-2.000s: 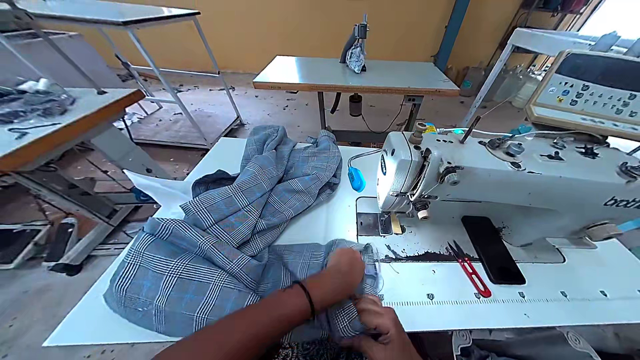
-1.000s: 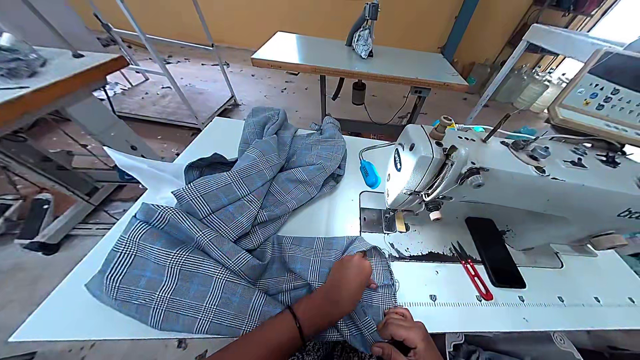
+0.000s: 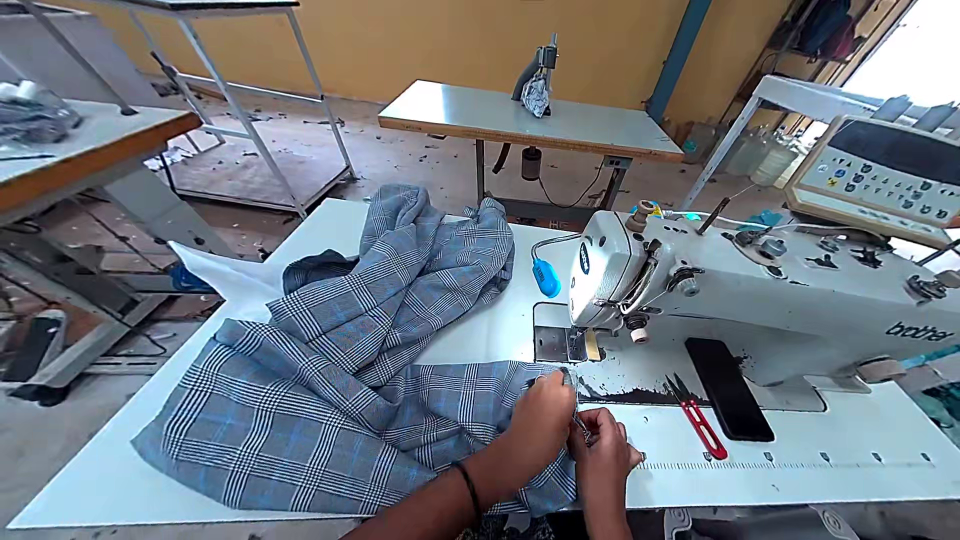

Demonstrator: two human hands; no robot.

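A grey plaid garment [image 3: 315,397] with blue lines lies bunched over the white sewing table [image 3: 787,484]. My left hand [image 3: 546,409], a black band on its wrist, pinches the garment's right-hand edge just in front of the needle area. Close beside it, my right hand [image 3: 601,448] grips the same edge a little lower, with the fabric folded between the fingers. The Brother sewing machine [image 3: 705,300] stands behind and to the right of both hands, its presser foot [image 3: 577,345] apart from the cloth. Red thread snips [image 3: 701,424] lie right of my right hand.
Beside the snips lies a black phone [image 3: 727,390]. A blue teardrop-shaped object [image 3: 546,277] hangs on a cord by the machine head. The control panel [image 3: 877,176] is at the upper right. Another sewing table [image 3: 525,120] stands behind, and a wood-edged table [image 3: 90,150] at the left.
My hands have drawn closer together at the garment's edge. The plaid cloth that lay spread between them a second ago is now gathered at the fingers.
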